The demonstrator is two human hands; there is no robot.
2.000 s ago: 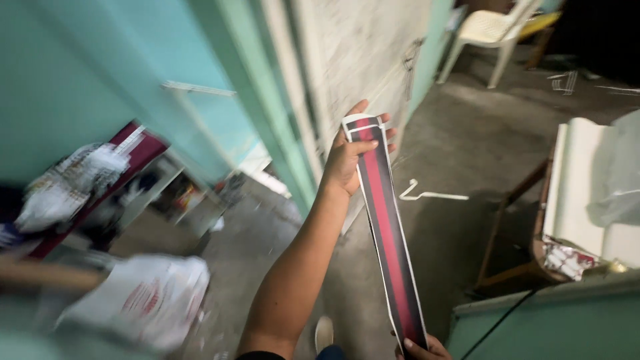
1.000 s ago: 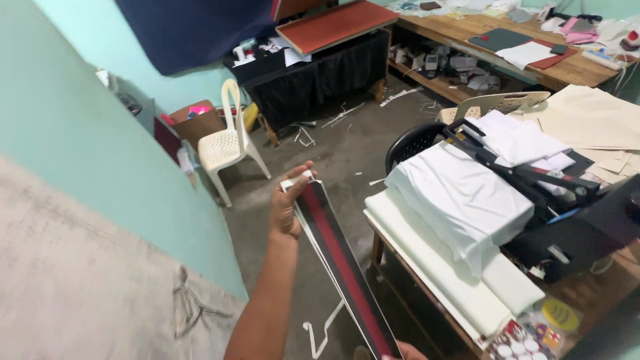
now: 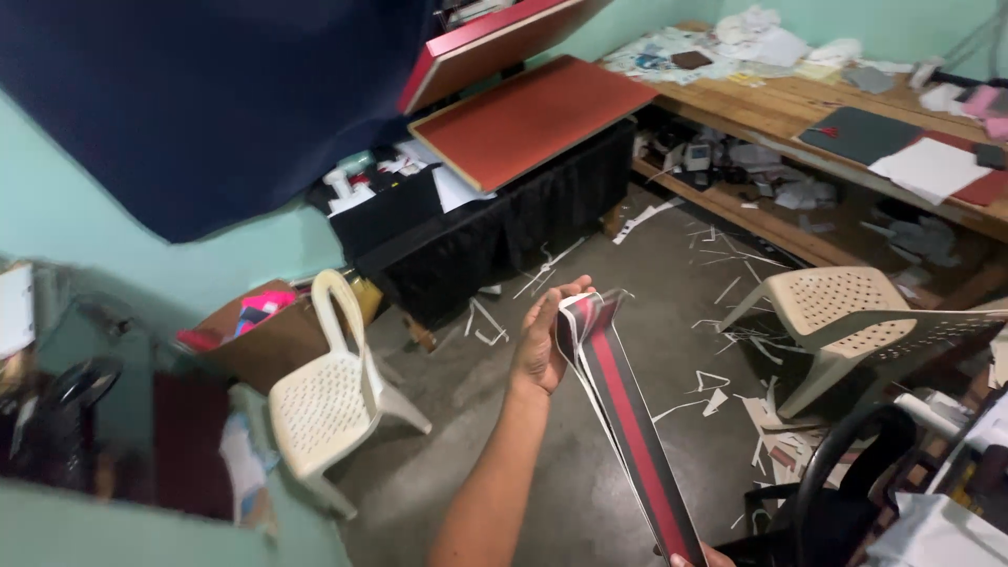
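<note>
A stack of long strips (image 3: pixel 630 417), black with a red band down the middle and white edges, slants across the lower middle of the head view. My left hand (image 3: pixel 545 339) holds its upper end, where the strips curl and fan apart a little. At the bottom edge, my right hand (image 3: pixel 705 556) grips the lower end and is mostly cut off by the frame.
A perforated plastic chair (image 3: pixel 327 409) stands at left, another (image 3: pixel 843 303) at right. Ahead is a low table with a red-orange board (image 3: pixel 535 118); a wooden workbench (image 3: pixel 764 98) runs back right. Paper offcuts (image 3: pixel 780 433) litter the floor. A black chair (image 3: pixel 835 488) is near, lower right.
The view has swung from the doorway into the room. Both hands keep hold of the strips, whose upper ends now curl and spread apart.
</note>
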